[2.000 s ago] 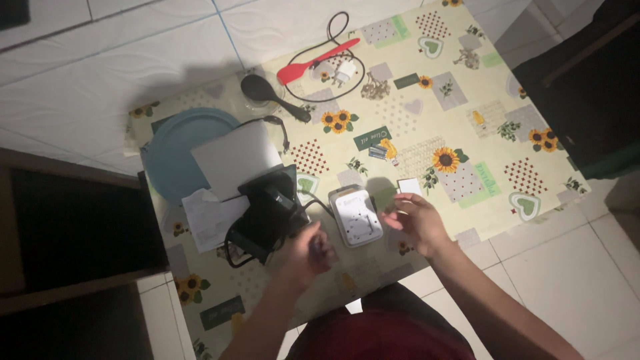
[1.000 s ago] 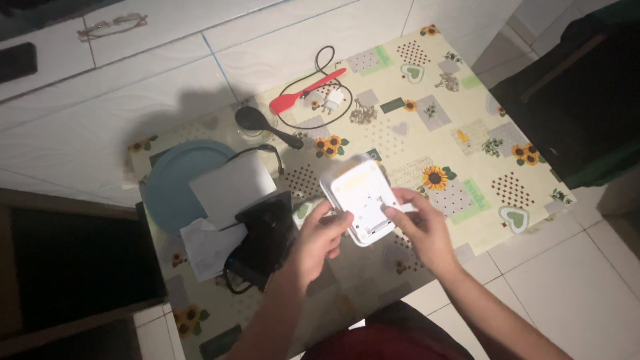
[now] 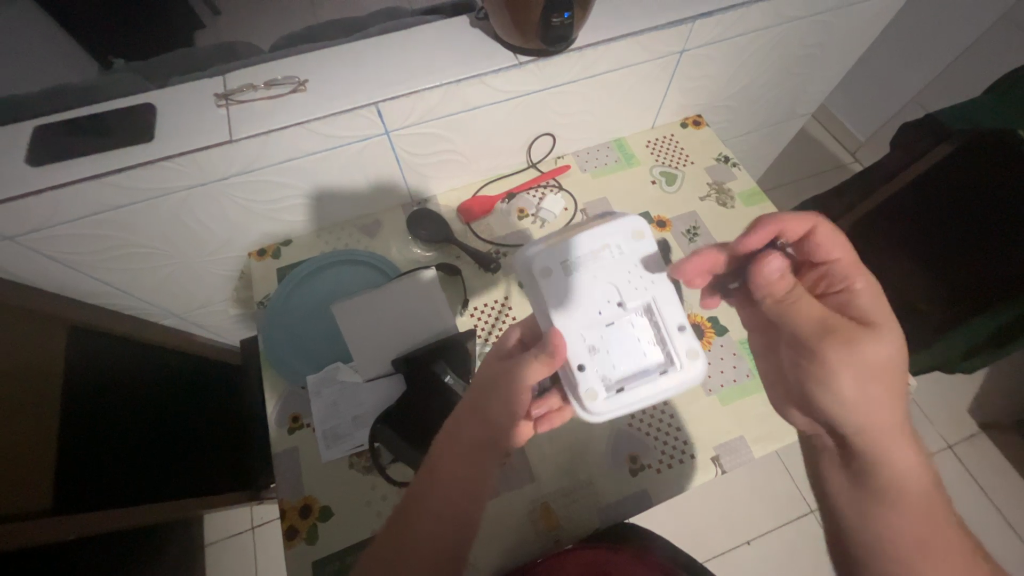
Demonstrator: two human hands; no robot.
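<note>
My left hand grips the lower left edge of a white plastic device, held above the table with its underside facing up. That underside has an uncovered rectangular battery compartment, screw holes and small round feet. To the right of the device, my right hand is raised, its thumb and fingers pinched on a small dark object, too blurred and covered to name.
The patterned tablecloth bears a blue-grey plate, a grey flat box, crumpled white paper, a black bag-like item, a black spoon, a red spatula and a cable with a white plug. Eyeglasses lie on the ledge.
The white device, lying on the table two seconds ago, was lifted and held by both hands. Now only my left hand holds it, and my right hand has moved away to the right.
</note>
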